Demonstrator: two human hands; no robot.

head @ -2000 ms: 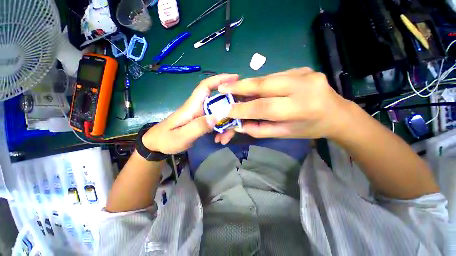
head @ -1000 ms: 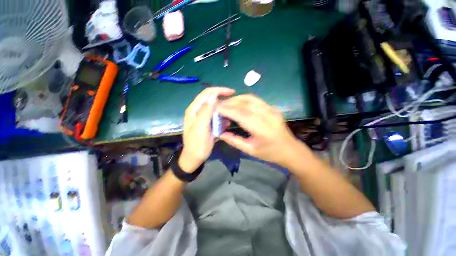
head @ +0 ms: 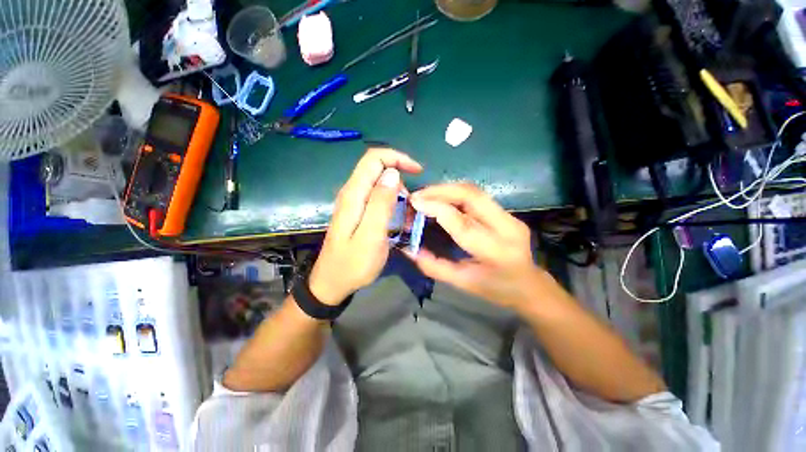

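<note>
A small smartwatch unit (head: 408, 226) with a light-blue rim is between my two hands, above my lap at the bench's front edge. It is tilted, and fingers cover part of it. My left hand (head: 361, 231) holds it from the left, thumb at its top. My right hand (head: 482, 237) holds its right side between thumb and fingers. A small white pad (head: 458, 132) lies on the green mat beyond my hands.
Blue side cutters (head: 320, 132), crossed tweezers (head: 396, 79), light-blue bezel frames (head: 256, 93), an orange multimeter (head: 171, 166) and a fan (head: 55, 79) stand left. A black electric screwdriver (head: 581, 146) lies right. A white blister tray (head: 53, 291) is at lower left.
The watch, first held with its open inside facing up, was turned on edge and is now tilted partly open to view. My right hand has drawn closer in and lower.
</note>
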